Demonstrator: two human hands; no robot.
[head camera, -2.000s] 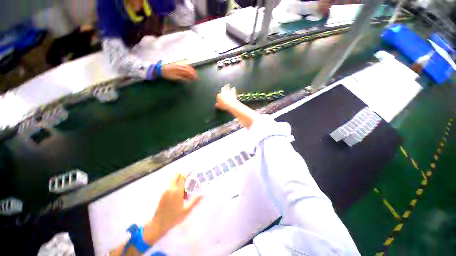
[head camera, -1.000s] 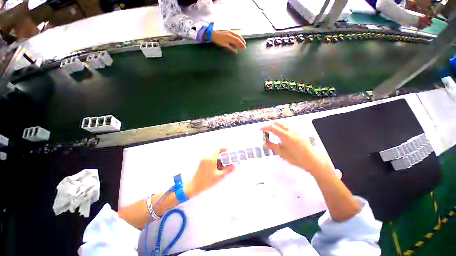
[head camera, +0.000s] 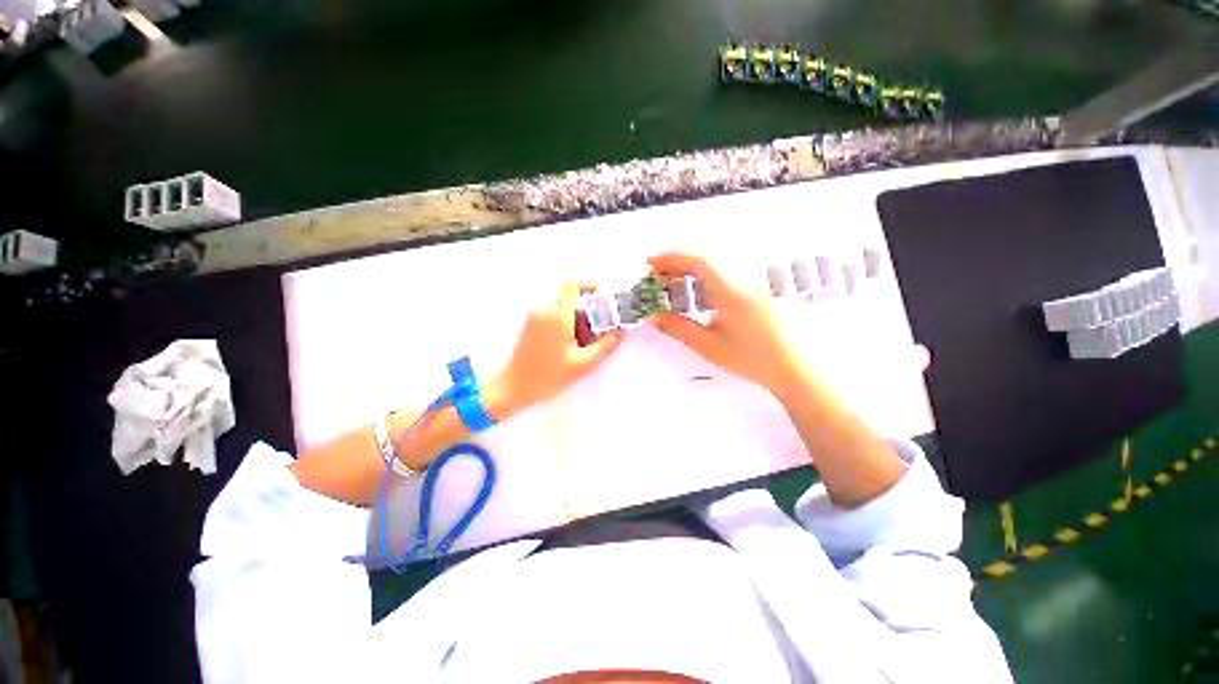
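Note:
My left hand (head camera: 551, 350) grips the left end of a short row of white housings (head camera: 604, 314) over the white board (head camera: 535, 454). My right hand (head camera: 722, 321) holds a small green circuit board (head camera: 651, 295) at the row, among the housings. Its fingers are at the row's right part and partly cover it. Whether the board sits inside a housing cannot be told. More pale housings (head camera: 822, 274) stand in a line to the right of my right hand on the white board.
A strip of circuit boards (head camera: 829, 80) lies on the green belt (head camera: 468, 100). White housing groups (head camera: 185, 199) lie at the belt's near left edge. Stacked housings (head camera: 1116, 314) sit on the right black mat (head camera: 1029, 227). A crumpled white bundle (head camera: 174, 404) and blue cord (head camera: 457, 494) are at left.
My right hand has come back from the belt to the row beside my left hand, with a green board now visible. The row is now split, with several housings left apart at right. The view tilts down.

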